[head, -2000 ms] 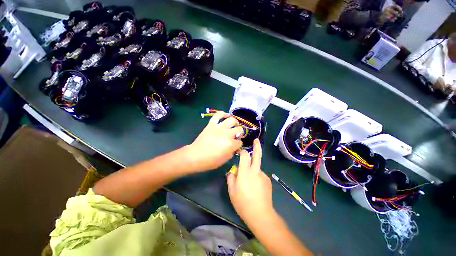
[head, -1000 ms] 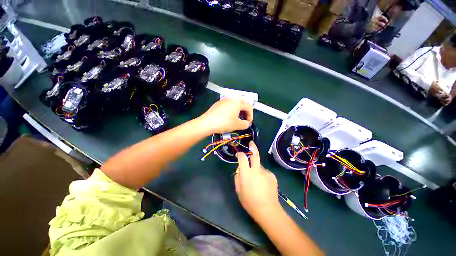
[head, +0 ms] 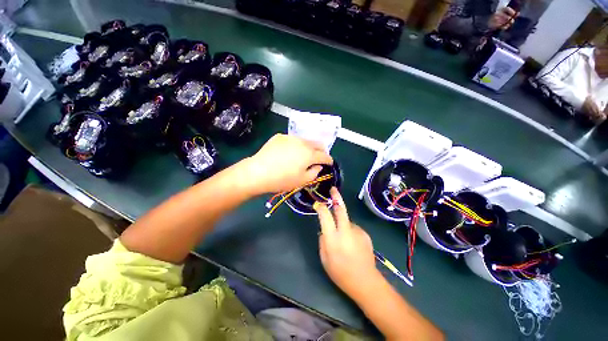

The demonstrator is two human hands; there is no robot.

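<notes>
A white camera housing point(head: 315, 128) with a black cup stands in front of me, its flat bracket pointing away. Yellow, red and black wires point(head: 287, 197) run out of the cup over its left rim, with small plugs at their ends. My left hand point(head: 288, 163) comes over the cup from the left, its fingertips bent at the upper part of the opening. My right hand point(head: 347, 248) reaches from below, with fingertips at the lower right rim beside the wires. The fingers hide part of the cup's inside. Yellow coverings show on a right fingertip.
Several wired black head modules point(head: 193, 94) are massed at left. Three white housings point(head: 417, 143) with loose wires stand at right, beside a tangled translucent pile point(head: 533, 301). A slim screwdriver point(head: 395, 268) lies right of my right hand. A carton point(head: 47, 266) is at lower left. People sit across the bench.
The housing has turned and shifted slightly left, its cup now facing me more. My left hand has moved up, then slightly down and left since a second ago. The right hand stays at the rim.
</notes>
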